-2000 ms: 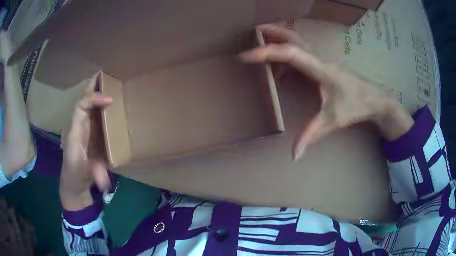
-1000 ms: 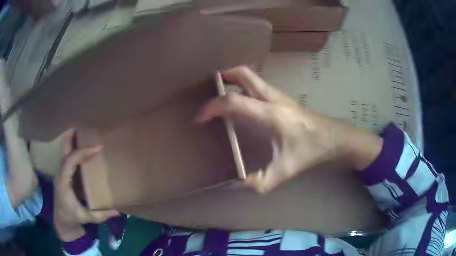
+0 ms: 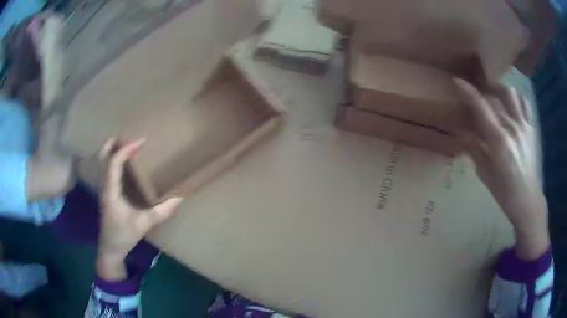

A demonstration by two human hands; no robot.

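Observation:
A brown mailer box [image 3: 193,133] with its lid flap [image 3: 149,68] raised lies tilted at the left. My left hand [image 3: 130,199] grips its near left end, thumb at the front corner and fingers over the end wall. My right hand [image 3: 494,124] is at the right end of the stacked finished boxes [image 3: 398,127], fingers over the upper box's end wall; the picture is blurred, and its exact grip is hard to tell. The upper box's lid stands open behind it.
The printed carton sheet [image 3: 323,236] lies under the boxes, its curved edge nearest me. Pale flat blanks [image 3: 295,43] lie at the back centre. Another person's arm in light blue [image 3: 25,180] is at the left edge, close to my left hand.
My right hand has let go of the mailer box's right end and moved right to the stacked boxes. The view has swung right. My left hand still holds the mailer box, now angled.

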